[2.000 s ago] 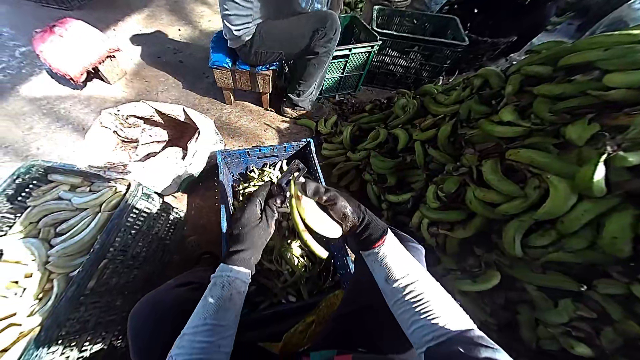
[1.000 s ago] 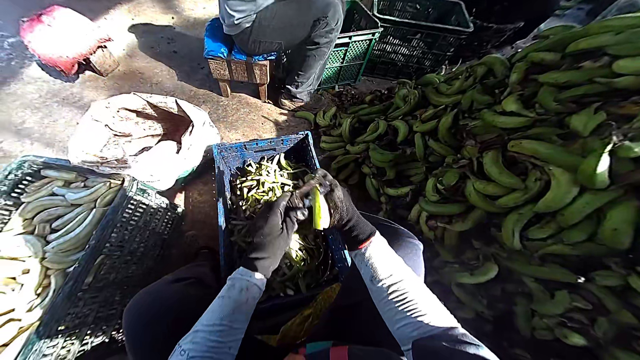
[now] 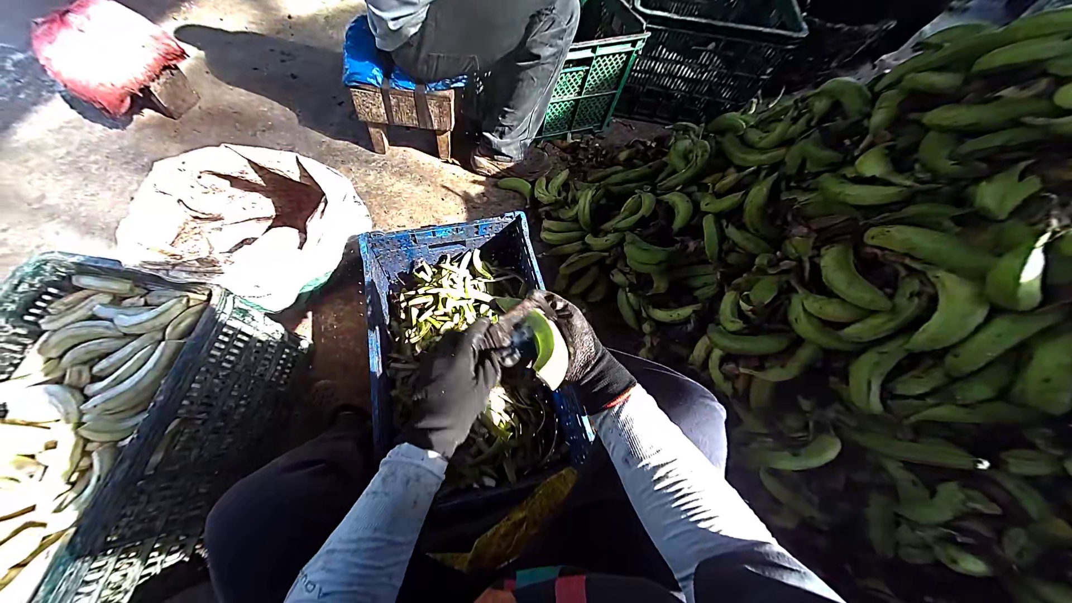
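My right hand (image 3: 578,347), in a dark glove, is closed around a partly peeled green plantain (image 3: 549,350), whose pale flesh and a strip of green skin show. My left hand (image 3: 462,377), also gloved, is closed against the plantain's left side; a small dark object shows at its fingertips, too blurred to name. Both hands are over a blue plastic crate (image 3: 378,335) that holds many cut strips of peel (image 3: 444,301). To the left, peeled plantains (image 3: 126,360) fill a dark green crate (image 3: 251,368).
A heap of green plantains (image 3: 846,293) covers the right side. An open white sack (image 3: 243,218) stands behind the crates. Farther back, a person (image 3: 477,50) sits on a wooden stool (image 3: 410,109) beside green crates (image 3: 595,75). A red bundle (image 3: 105,54) lies at the upper left.
The plantain's long pale side faced the camera two seconds ago; now it is turned and green skin shows on it. Both hands have stayed over the blue crate.
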